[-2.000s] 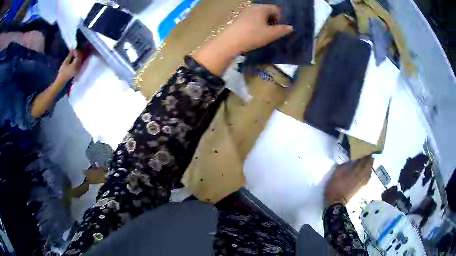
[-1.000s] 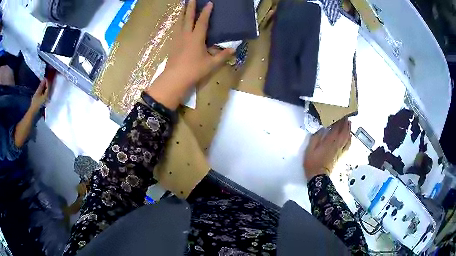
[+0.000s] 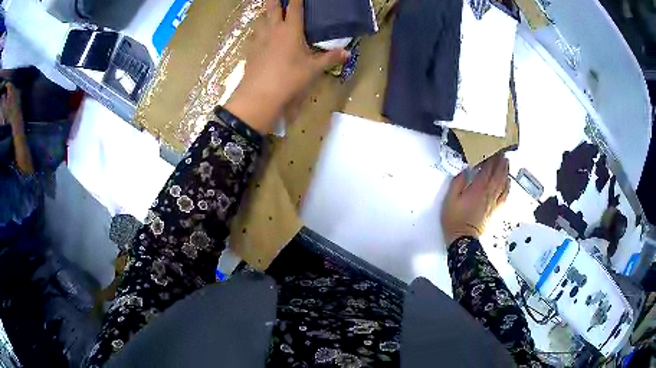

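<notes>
My left hand (image 3: 277, 72) is spread at the lower left corner of a dark folded fabric panel (image 3: 338, 20), its thumb along the lower edge; whether it grips is unclear. Tan paper patterns with small dots (image 3: 291, 154) lie under and below it. A longer dark panel (image 3: 423, 61) lies to the right, beside a white piece (image 3: 483, 75) over a tan pattern (image 3: 480, 146). My right hand (image 3: 476, 195) rests flat, fingertips near that pattern's lower end, with nothing seen in it.
A white sewing machine head (image 3: 575, 287) with a blue stripe is at lower right. Maroon-black scraps (image 3: 575, 172) lie beyond it. A shiny brown sheet (image 3: 194, 79) is at upper left, near a black phone-like rectangle (image 3: 88, 49). Part of another person (image 3: 21, 144) is at far left.
My left hand has moved from over the dark panel to its lower left corner. My right hand stays near the tan pattern's lower end. The view has shifted.
</notes>
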